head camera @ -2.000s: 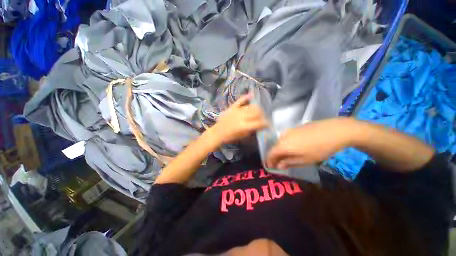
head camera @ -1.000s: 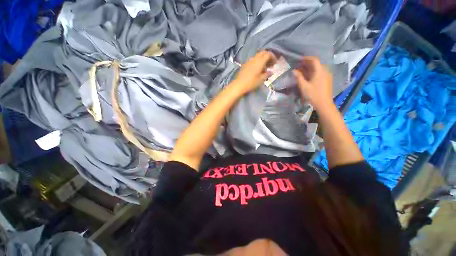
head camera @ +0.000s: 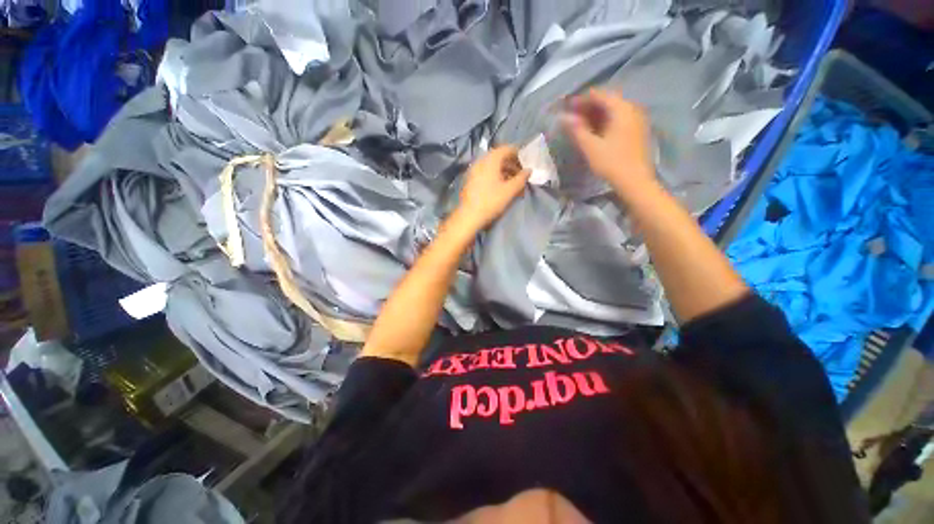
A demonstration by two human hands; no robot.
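A small whitish piece, perhaps a bundle ticket (head camera: pixel 538 162), stands up from a grey bundle (head camera: pixel 594 256) in front of my chest. My left hand (head camera: pixel 494 184) pinches its edge between the fingertips. My right hand (head camera: pixel 612 133) is raised just right of it over the grey cloth, somewhat blurred; whether its fingertips hold something thin cannot be told. The bundle's waist is partly hidden. A large grey bundle (head camera: pixel 338 220) with a looped beige tie (head camera: pixel 277 241) lies to the left.
Light blue pieces (head camera: pixel 835 225) fill a grey-green crate (head camera: pixel 876 358) at the right. A blue crate rim (head camera: pixel 794 113) runs beside the grey heap. Royal blue pieces (head camera: pixel 87 77) hang at the far left. Pale metal bars (head camera: pixel 33 425) stand at lower left.
The thin clear or grey sheet seen two seconds ago between my hands is gone. My hands moved up to the bundle; since one second ago my left hand has lowered slightly and my right hand has risen.
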